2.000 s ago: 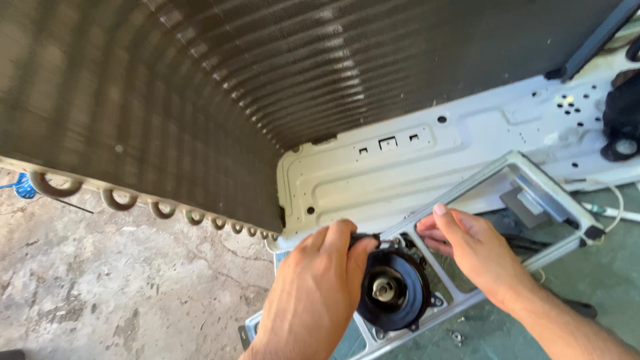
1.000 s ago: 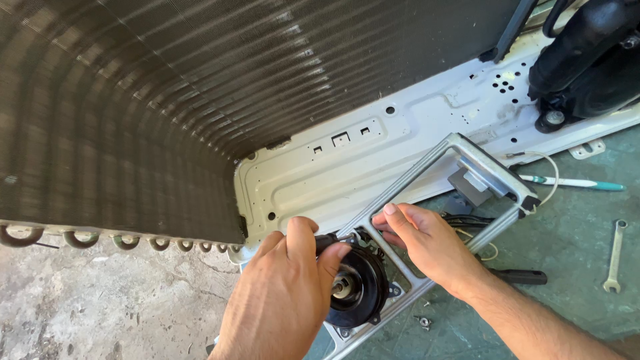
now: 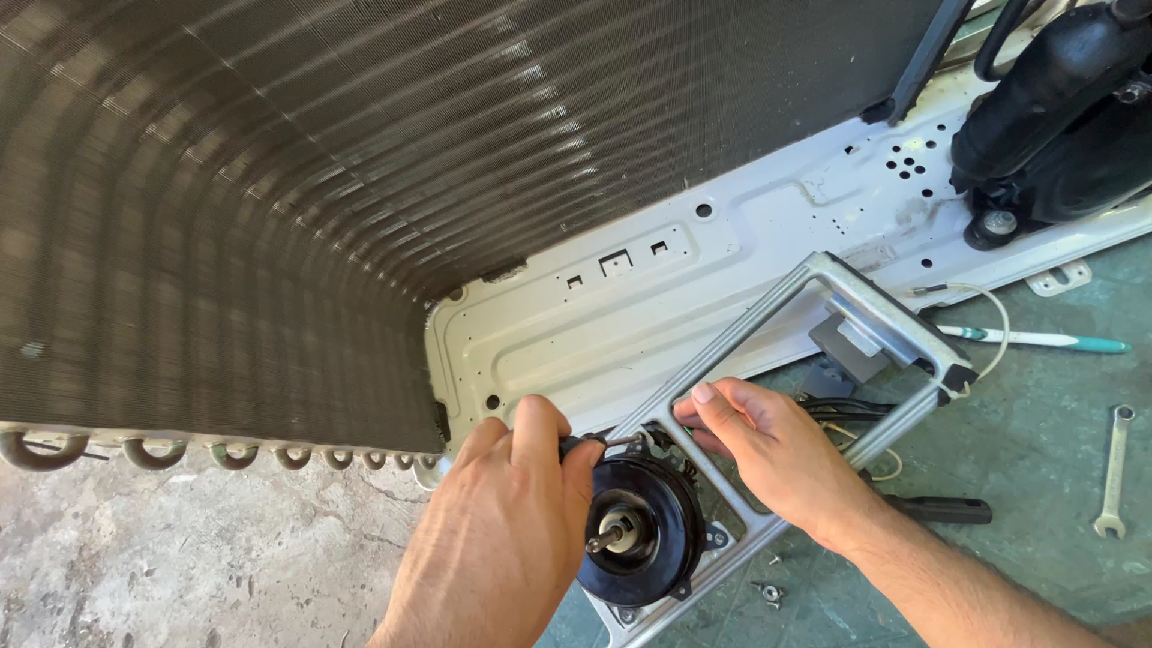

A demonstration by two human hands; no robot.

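A black fan motor [image 3: 643, 531] with its shaft facing up sits on a metal motor bracket [image 3: 724, 346], low in the middle of the head view. My left hand [image 3: 504, 513] is closed on a screwdriver [image 3: 585, 443]; its dark handle shows at the fingertips and its thin shank points right, toward a mounting ear at the motor's upper edge. My right hand [image 3: 778, 450] is at the bracket's crossbar, just right of the motor. Its thumb and fingers curl there, and whether they grip the bar or something behind it cannot be made out.
A finned condenser coil [image 3: 360, 198] stands on a white metal base pan [image 3: 621, 333], with a black compressor [image 3: 1053, 117] at the right. On the green surface lie a combination wrench [image 3: 1116, 472], a toothbrush [image 3: 1035, 338], a black-handled tool [image 3: 940, 509] and small loose hardware [image 3: 768, 592].
The view has shifted, and the wrench and more of the compressor show at the right. Both hands have stayed by the motor and the bracket's crossbar.
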